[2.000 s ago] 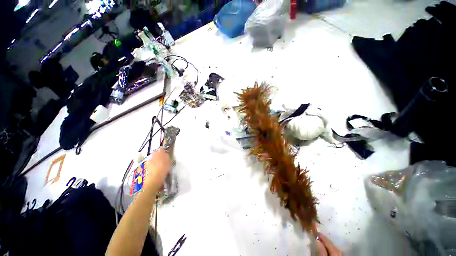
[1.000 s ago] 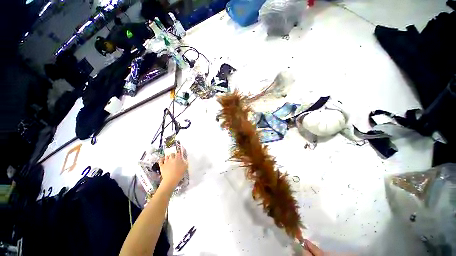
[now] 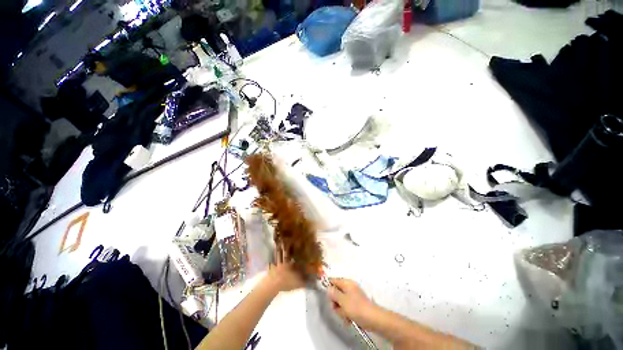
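Note:
The feather duster (image 3: 285,212) has a long orange-brown plume and lies slanted over the middle of the white table, with its tip at the upper left. My right hand (image 3: 350,301) is closed around its thin handle, just below the plume. My left hand (image 3: 287,275) is beside the lower end of the plume, partly hidden by it and blurred; whether it grips anything cannot be told. A basket (image 3: 193,263) of small items and a clear packet with brown-gold contents (image 3: 232,249) are left of the plume.
A blue patterned fabric strip (image 3: 358,193) and a white padded piece (image 3: 430,181) lie right of the plume. Dark garments (image 3: 85,304) heap at the lower left, with more (image 3: 546,96) at the right. A clear plastic bag (image 3: 587,287) is at the lower right.
The duster has moved left and my right hand with it. My left hand has moved right from the basket to the plume's lower end. The packet now shows uncovered beside the basket.

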